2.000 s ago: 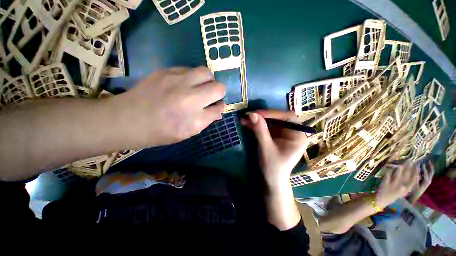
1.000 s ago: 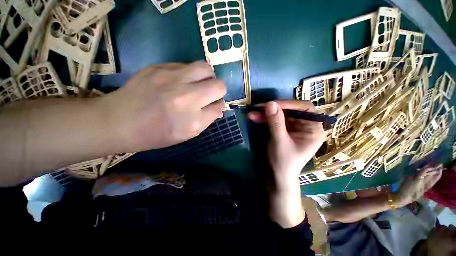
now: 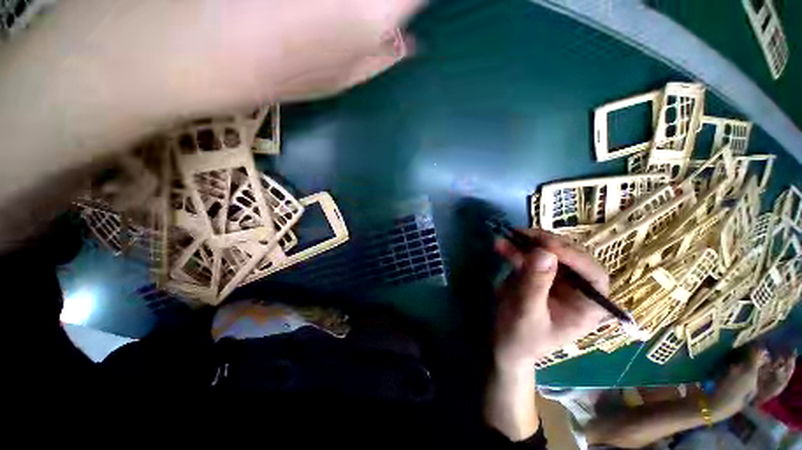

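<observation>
My left hand is blurred and cut off by the top edge, with the forearm across the upper left; what its fingers hold is hidden. My right hand is right of centre, closed around a slim black pen-like tool. The tool's tip points up and left above the green bench, touching no frame. A dark sheet with a grid of small rectangles lies flat left of my right hand. A pile of cream faceplates lies on the left, partly under my forearm.
A large tangled pile of cream faceplates lies right of my right hand. A pale metal strip curves across the upper right, with a loose frame beyond it. Another person's hand and forearm are at the lower right.
My left hand has moved up and away from the centre. The faceplate between my hands is no longer in view. My right hand has moved right and down, its tool now off the work.
</observation>
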